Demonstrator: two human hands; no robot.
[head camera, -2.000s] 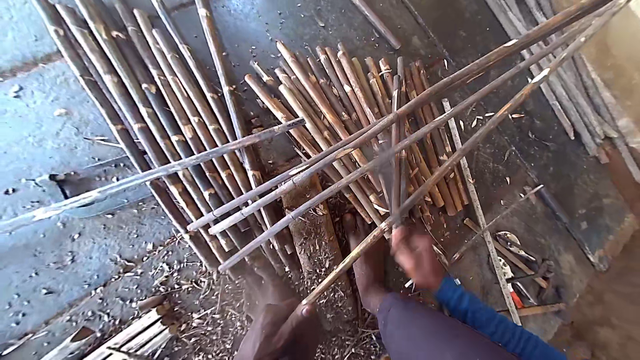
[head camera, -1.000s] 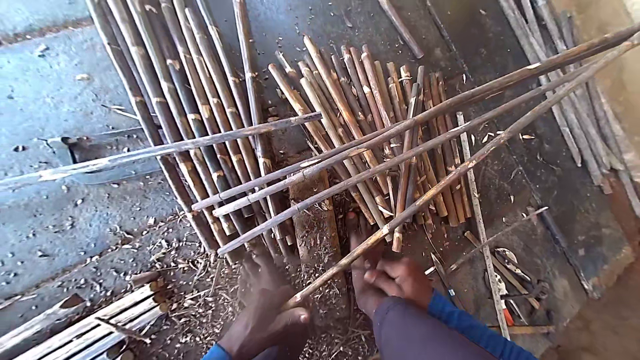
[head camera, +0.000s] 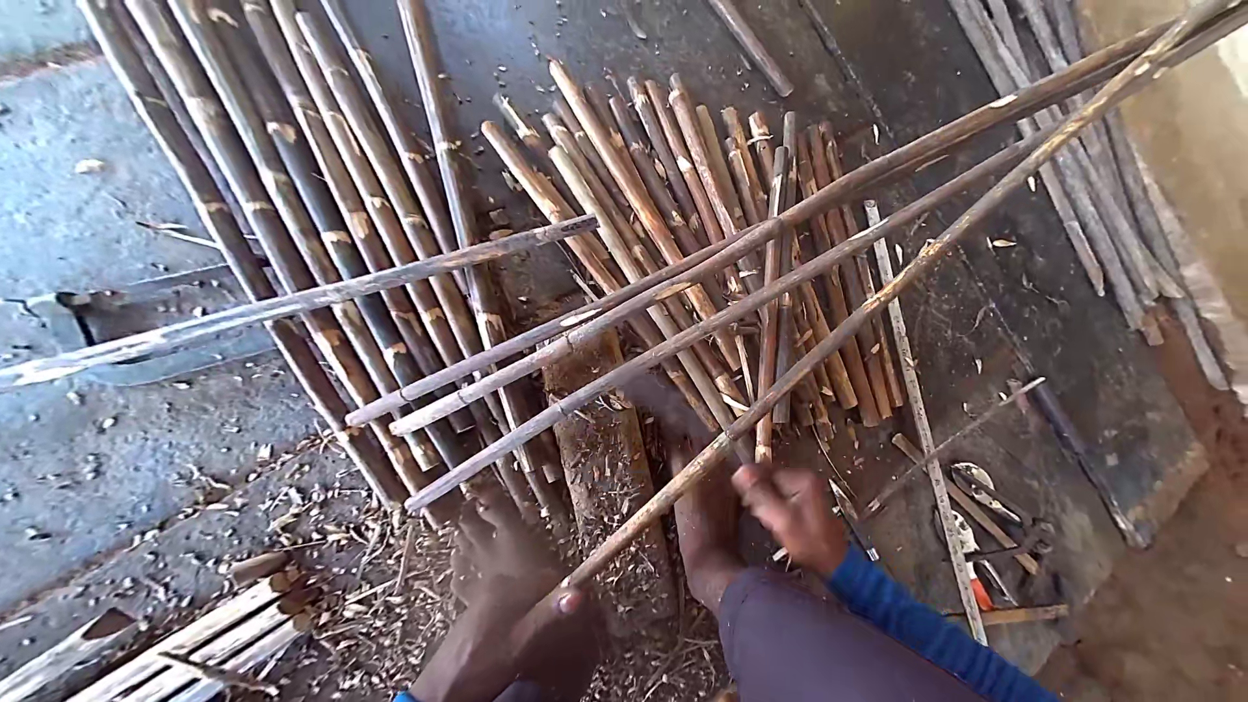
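Note:
A long thin wooden pole runs diagonally from the upper right to the bottom centre, and my left hand is closed around its lower end. My right hand grips the handle of a blurred tool close under the pole; its blade cannot be made out. Three long poles cross just above. Behind them lies a bundle of short peeled sticks. A wooden block lies between my bare feet, with shavings around it.
Thick, long sticks lie side by side at the left, crossed by a pale stick. Split wood is at the lower left. Grey sticks lean at the upper right. Several hand tools and a thin flat strip lie at the right.
My right hand, which rested low by my right foot a second ago, has moved up to the pole with a tool in it. My left hand keeps hold of the pole's end.

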